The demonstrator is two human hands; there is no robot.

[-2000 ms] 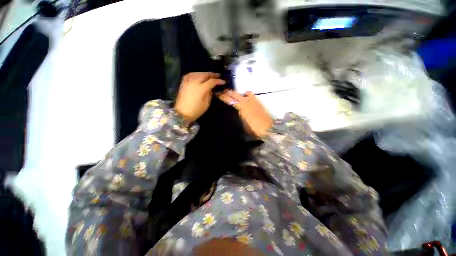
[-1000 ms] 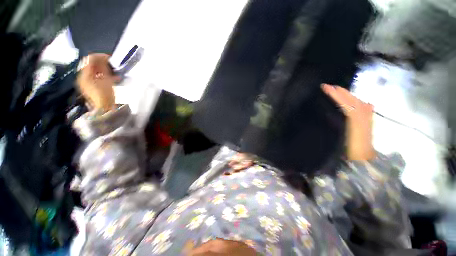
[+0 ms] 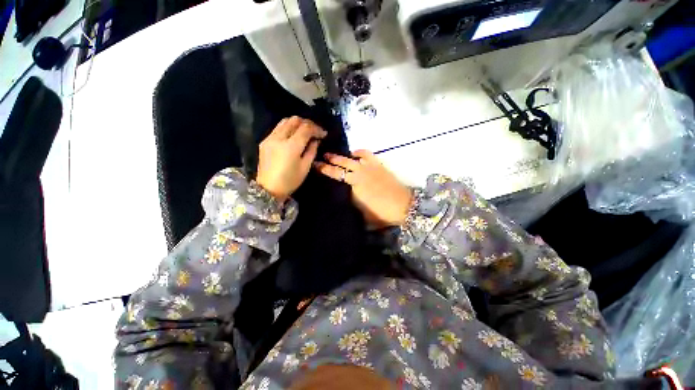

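The black mesh panel (image 3: 200, 145) lies on the white machine table, left of and under the sewing machine head, with a darker cross band (image 3: 241, 103) across it. The presser foot and needle area (image 3: 335, 107) is at its right edge under a bright light. My left hand (image 3: 289, 156) rests on the black fabric, thumb and fingertips together just below the needle, pinching the fabric. My right hand (image 3: 366, 187) lies on the fabric to its right, fingers extended towards the left hand. The fabric hangs over the table's front edge onto my lap.
Thread snips with black cord (image 3: 527, 122) lie right of the needle. A crumpled clear plastic bag (image 3: 613, 129) is at the right. The control panel (image 3: 507, 27) is lit above. Shaped black pieces (image 3: 23, 221) lie at far left, with a dark strap heap (image 3: 34, 362) below them.
A second ago the panel was raised towards me and my hands were far apart, the left at far left. Now the panel lies at the needle and both hands are together on it.
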